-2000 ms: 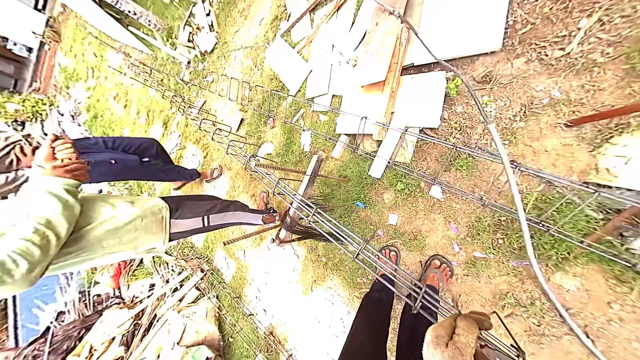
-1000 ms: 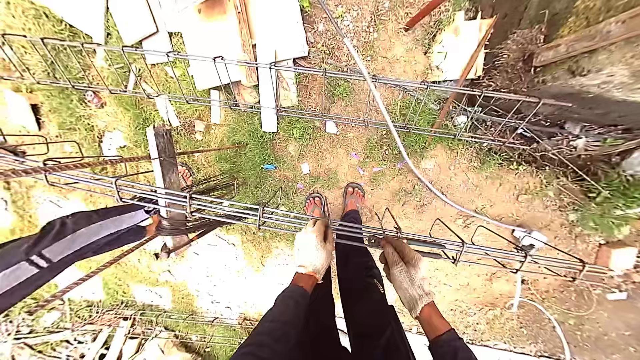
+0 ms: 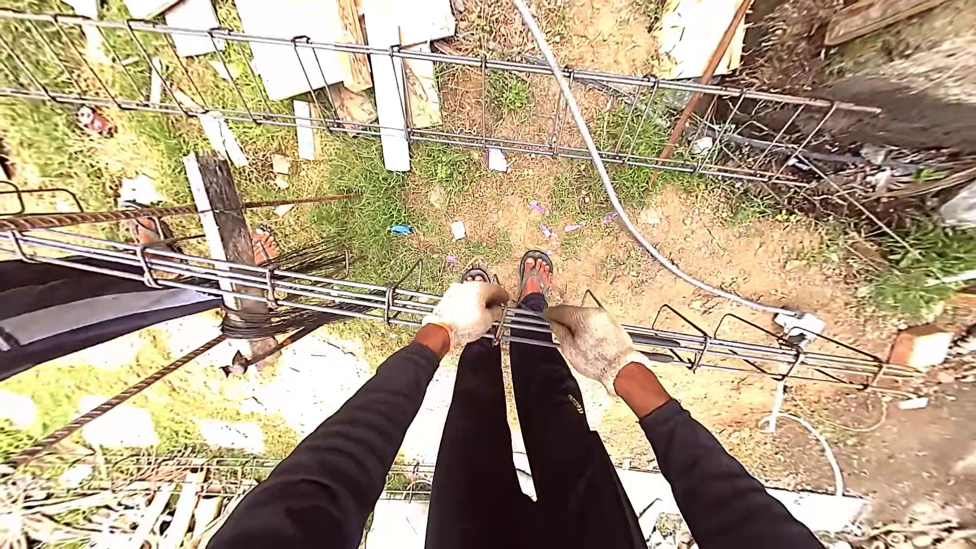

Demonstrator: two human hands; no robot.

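Note:
A long rebar cage (image 3: 351,293) of thin steel bars with bent stirrups crosses the view at about knee height in front of me. My left hand (image 3: 467,311), in a pale knit glove, is curled at the bars beside a stirrup (image 3: 499,324). Also gloved, my right hand (image 3: 593,339) bends over the same cage a little to the right; whether it holds a tool is hidden. Stirrups (image 3: 686,332) stand out from the bars right of it. Thin tie wire (image 3: 305,322) lies bunched at a wooden post (image 3: 221,221) on the left.
Another rebar cage (image 3: 473,141) runs across beyond my feet. A pale cable (image 3: 602,164) curves down to a white socket box (image 3: 801,326) at the right. Another person's leg (image 3: 99,305) and sandalled feet are at the left. White boards (image 3: 393,107) and scrap wood lie about.
The view has swung from the left, and both my hands are now at the nearer cage. Since one second ago my right hand has moved closer to my left.

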